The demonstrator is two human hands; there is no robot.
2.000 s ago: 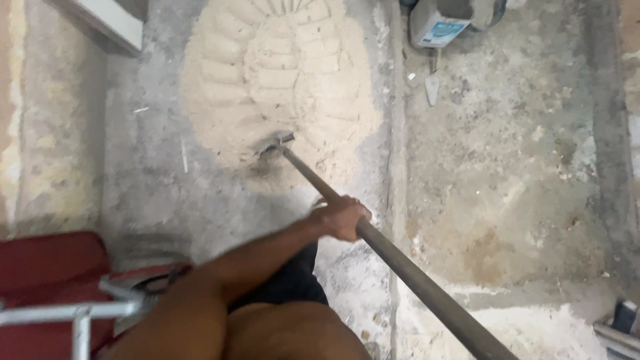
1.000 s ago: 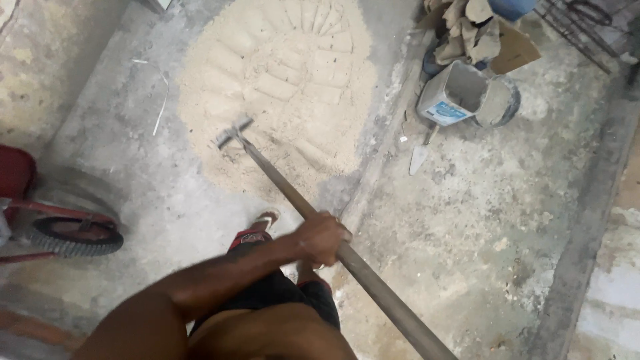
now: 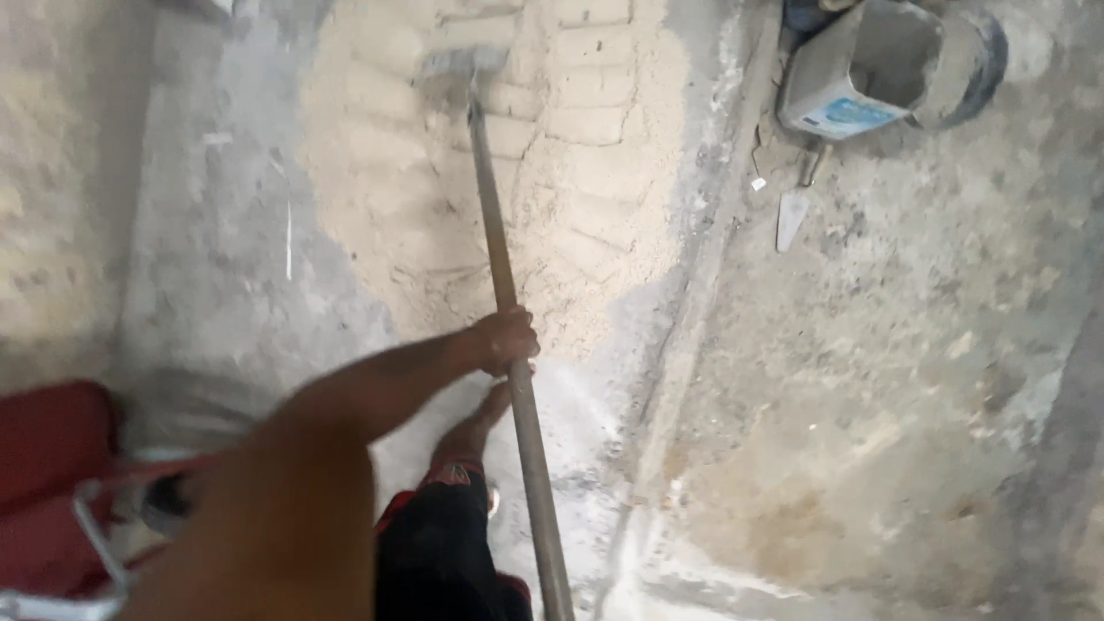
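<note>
My left hand (image 3: 507, 341) is closed around the wooden handle (image 3: 528, 431) of a hoe-like tool, roughly mid-frame. The handle runs from the bottom edge up to a blurred metal head (image 3: 464, 62). That head is over the upper part of a wide, flat spread of pale sand or dry mix (image 3: 595, 164), marked by rows of ridges. Beneath my left hand lies the near edge of the spread. My right hand is out of the frame, and the lower end of the handle is cut off.
A square plastic bucket (image 3: 819, 95) stands at the upper right beside a round bucket (image 3: 970, 69); a pointed trowel (image 3: 792, 220) lies just below. A raised concrete strip (image 3: 690, 328) runs along the floor. At lower left is a red wheelbarrow (image 3: 52, 483).
The tool's head has moved farther up over the pale spread, and the handle stands more upright in the picture. My left hand still grips it. The view has shifted.
</note>
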